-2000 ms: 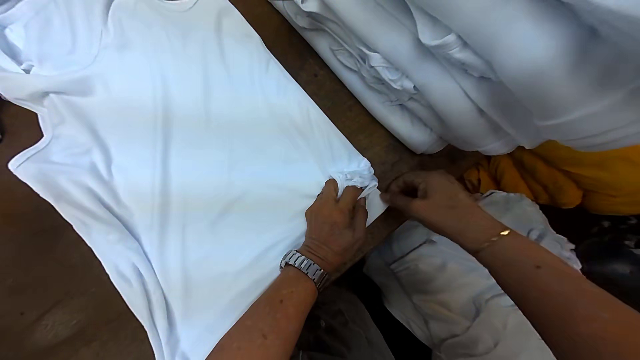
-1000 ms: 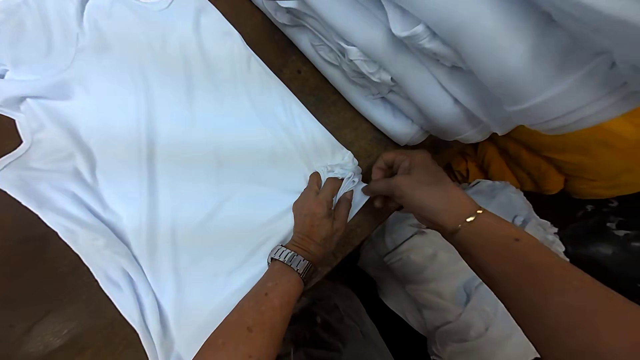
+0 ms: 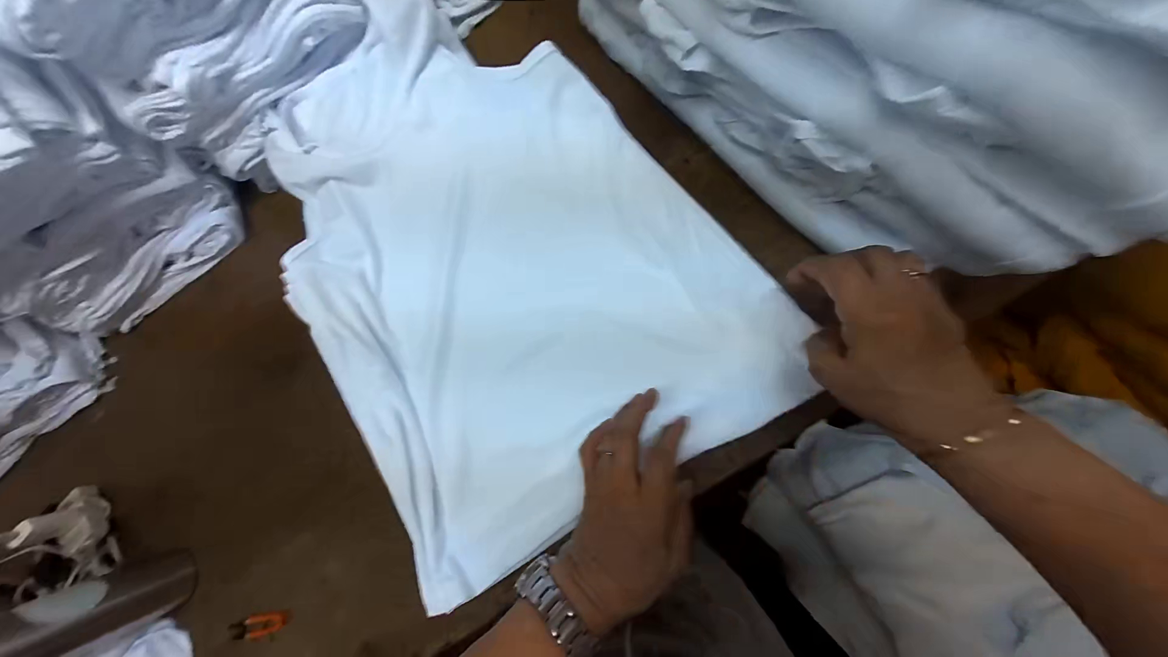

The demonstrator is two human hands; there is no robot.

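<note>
A white sleeveless garment [image 3: 547,274] lies spread on a brown table [image 3: 265,456], on what look like more white layers at its left edge. My left hand [image 3: 630,511], with a metal-link watch and a ring, rests on the hem with its fingers spread, holding nothing. My right hand [image 3: 885,338], wearing a thin bracelet and a ring, is at the garment's right hem corner. Its thumb and forefinger are bent around the corner; whether they pinch the cloth I cannot tell.
Stacks of folded white cloth [image 3: 100,164] stand at the upper left. A large white cloth pile [image 3: 867,119] lies upper right. Yellow cloth [image 3: 1077,356] and pale cloth [image 3: 922,538] lie beyond the table edge. Small orange-handled snips [image 3: 262,625] lie lower left, near a machine part [image 3: 73,547].
The bunched cloth at the hem corner is now laid flat. My left hand has moved left along the hem, away from my right hand. The view has shifted, showing more of the table.
</note>
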